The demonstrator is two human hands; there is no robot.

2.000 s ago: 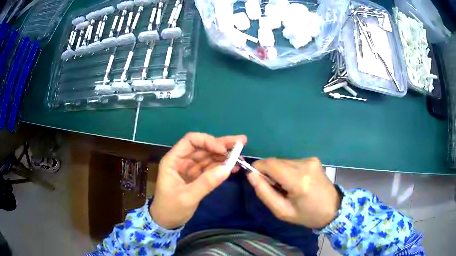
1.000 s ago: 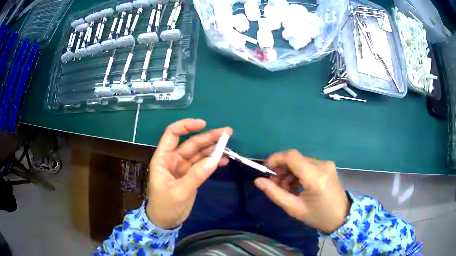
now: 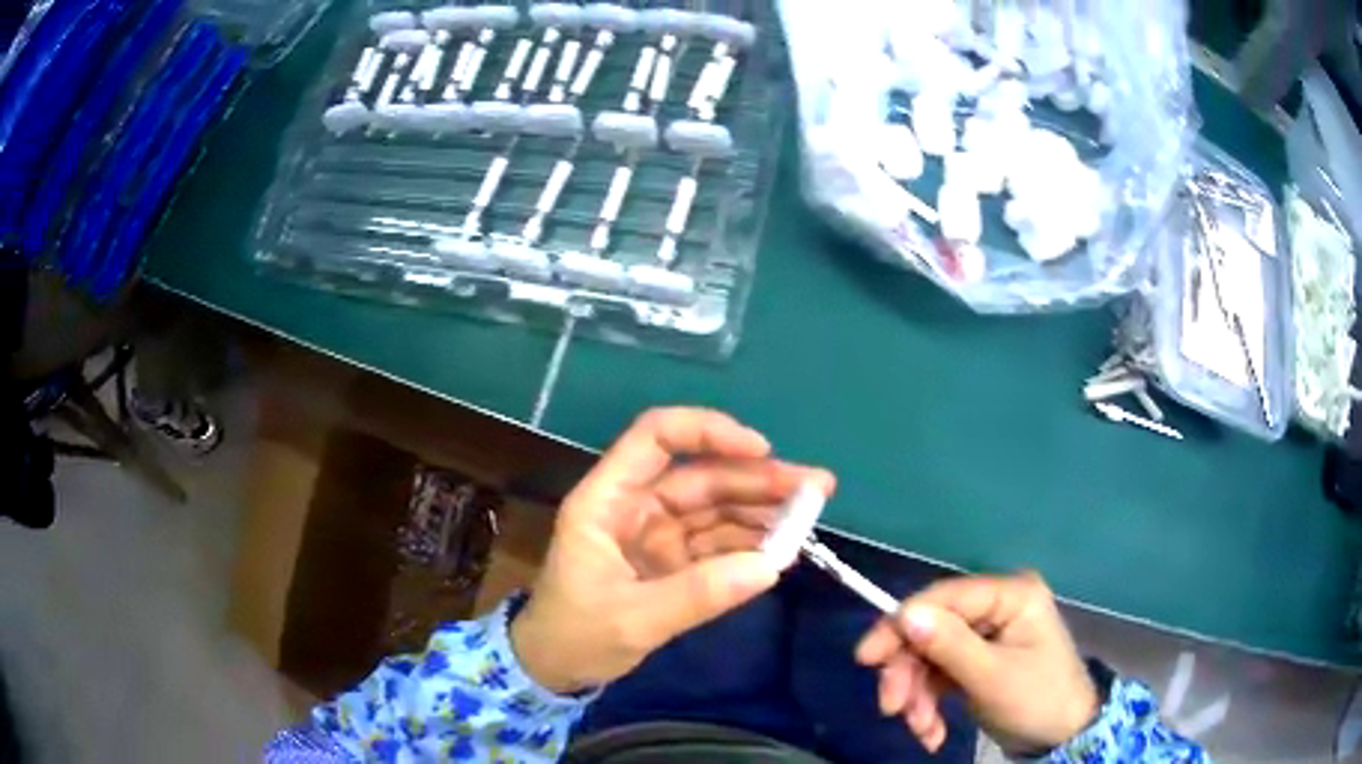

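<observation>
A T-tool with a white handle (image 3: 793,523) and a silver-and-white stem (image 3: 854,576) is held above my lap, just off the bench's front edge. My left hand (image 3: 657,545) pinches the white handle between thumb and fingertips, palm turned up. My right hand (image 3: 978,652) has its thumb and fingertips at the far end of the stem, which slants down to the right. The fingers hide the stem's tip.
A clear blister tray (image 3: 717,321) with T-tools lies at upper left. A bag of white handles (image 3: 1046,284), loose shafts (image 3: 1131,391), a parts box (image 3: 1270,426) and small white parts (image 3: 1322,321) lie to the right. Blue strips (image 3: 135,142) lie far left. A cardboard box (image 3: 277,552) is below.
The view has turned, so the bench things sit further right and lower. My right hand was beside the stem with fingers apart and now touches its end. My left hand keeps the handle.
</observation>
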